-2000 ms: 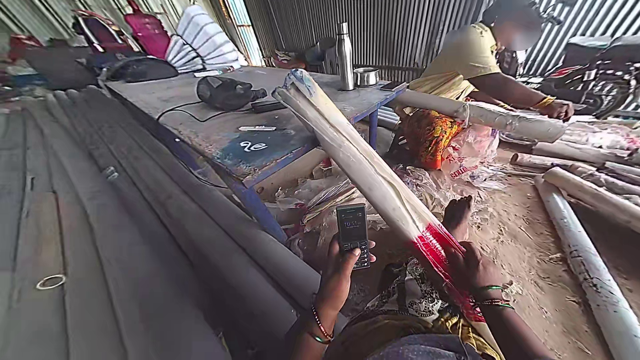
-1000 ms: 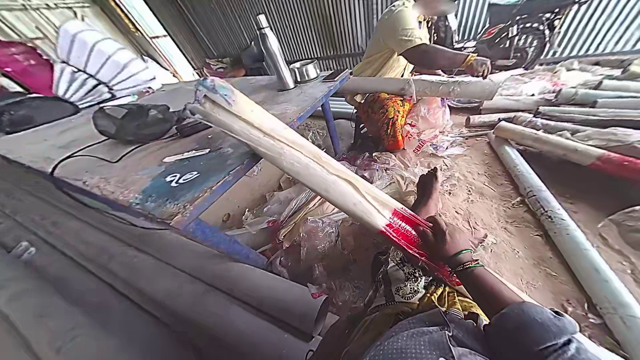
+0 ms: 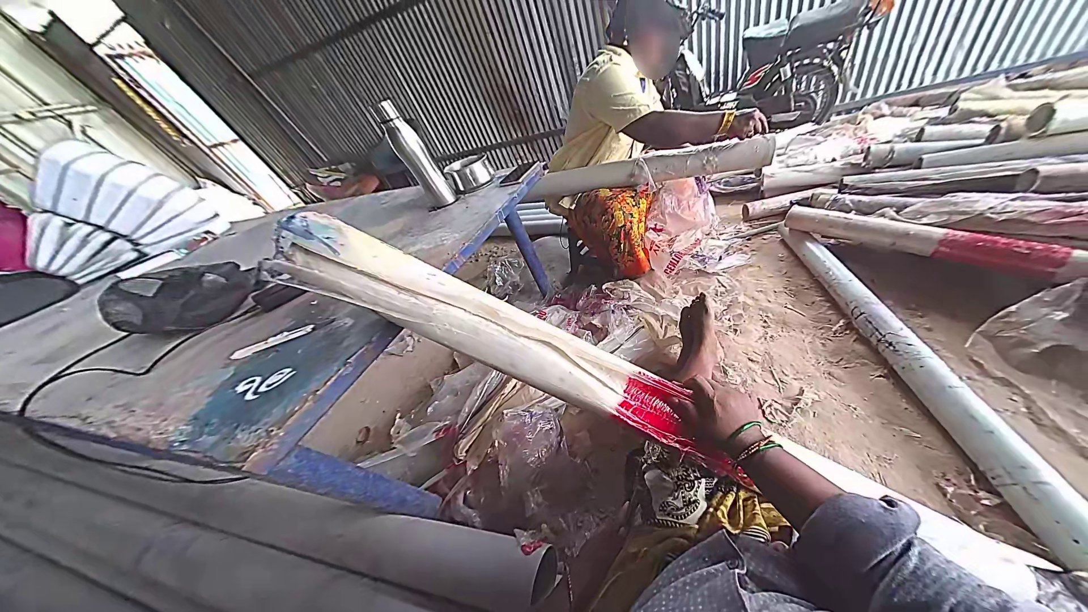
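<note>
My right hand, with green bangles at the wrist, grips the red section of a long cloth-wrapped pole. That pole slants across the view; its far end is over the table and its near end passes by my lap. The cloth is cream, bunched in folds, with red patterned fabric under my fingers. My left hand is out of the frame. My bare foot rests on the ground just beyond my right hand.
A worn table carries a steel bottle, a steel bowl and a black bag. Grey pipes lie at lower left. A person sits beyond with another pole. Plastic wrap and a pale pole are on the ground.
My left hand, which held a mobile phone two seconds ago, has gone out of view with it. My right hand keeps its grip on the wrapped pole. The view has shifted right.
</note>
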